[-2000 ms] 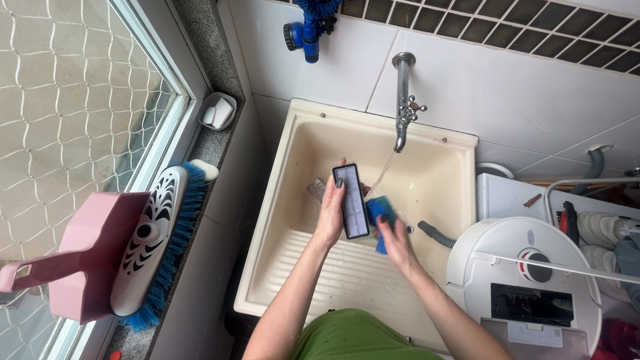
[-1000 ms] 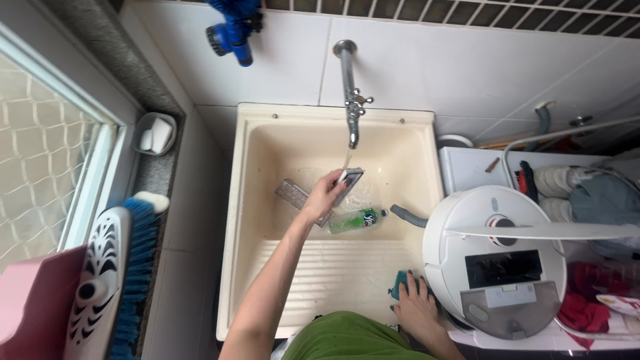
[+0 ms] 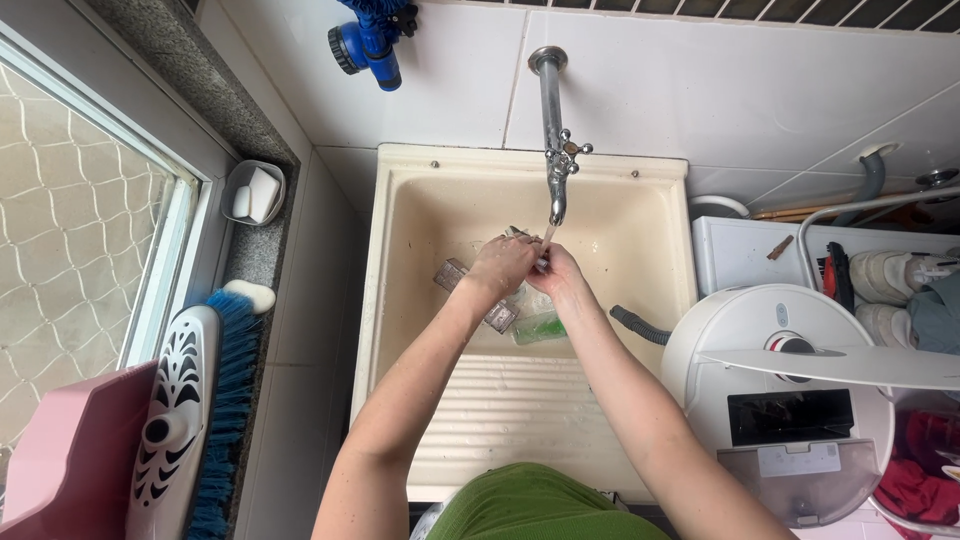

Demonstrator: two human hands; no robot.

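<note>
Both hands are together inside the cream laundry sink (image 3: pixel 379 300), under water running from the metal faucet (image 3: pixel 555 165). My left hand (image 3: pixel 504 264) and my right hand (image 3: pixel 556 271) close around a small item, mostly hidden by the fingers; only pale and dark edges of it show. Below my left wrist a clear rectangular plastic piece (image 3: pixel 499 315) lies on the sink floor, partly covered by the arm. A green-tinted clear bottle (image 3: pixel 540 328) rests beside it, near my right forearm.
A grey drain hose (image 3: pixel 639 325) hangs over the sink's right edge. Right of it is an opened white robot vacuum (image 3: pixel 780 405). Along the left ledge are a soap dish (image 3: pixel 253 193), a blue-bristled broom head (image 3: pixel 180 420) and a pink dustpan (image 3: pixel 82 457). A blue hose nozzle (image 3: pixel 367 49) hangs above.
My right hand has moved from a blue-green sponge at the sink's front right edge to join my left hand under the faucet. Two seconds ago my left hand held up a dark-framed rectangular piece.
</note>
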